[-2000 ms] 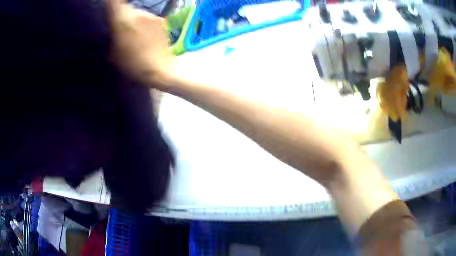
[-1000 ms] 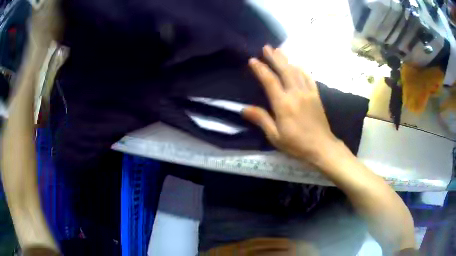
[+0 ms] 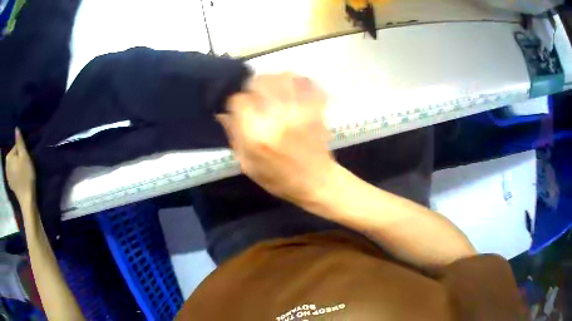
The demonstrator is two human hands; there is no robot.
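A dark garment piece [image 3: 157, 88] lies across the white sewing table [image 3: 426, 69] on the left, with a narrow gap showing white along its middle. My right hand [image 3: 282, 131] is at the cloth's right end, blurred, with its fingers curled in on the dark edge. My left hand [image 3: 20, 166] is at the far left on the edge of the dark cloth; its grip on the cloth cannot be made out. Only a bit of the yellow tuft [image 3: 307, 5] and a dark strip [image 3: 362, 19] show at the top edge.
A measuring tape [image 3: 389, 119] runs along the table's front edge. A blue crate [image 3: 141, 251] stands below the edge at left. A small green-grey tray [image 3: 539, 63] with metal bits is at the right. A white board [image 3: 483, 200] lies below the table edge.
The view has turned toward the table front. The sewing machine has left the picture. My right hand has gone from spread flat on the cloth to curled at its end.
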